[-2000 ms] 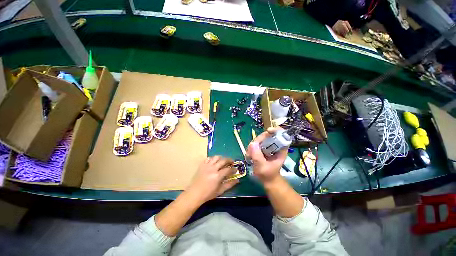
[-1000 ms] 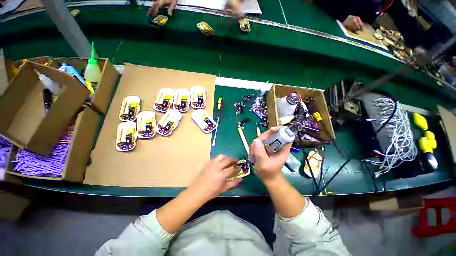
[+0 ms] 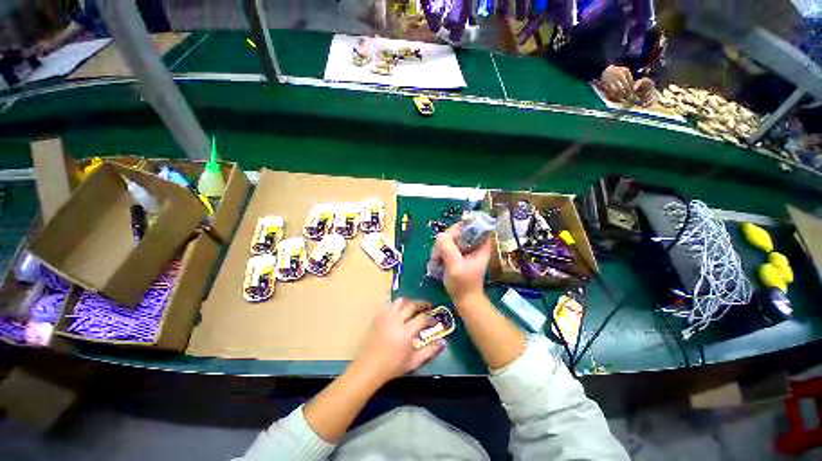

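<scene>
My left hand [image 3: 397,338] holds a part-built unit [image 3: 434,327] by its left side, low over the green bench right of the cardboard. The unit has a white rim with dark and yellow inside. My right hand [image 3: 463,261] is closed around a grey-white electric screwdriver [image 3: 476,231], above the bench and just left of the parts box. The screwdriver's tip is hidden or blurred. Several similar housing units [image 3: 291,259] lie in two rough rows on the brown cardboard sheet [image 3: 315,315].
Open cartons [image 3: 180,306] with purple strips and a green-nozzled bottle [image 3: 211,180] stand left. The parts box [image 3: 586,230], white cables [image 3: 707,261] and a pale block [image 3: 523,309] are right. A conveyor [image 3: 505,135] runs behind, carrying one unit; another person's hands [image 3: 628,87] show beyond.
The view has tilted up. My right hand with the screwdriver has moved up and away from the unit, towards the small parts. My left hand still holds the unit.
</scene>
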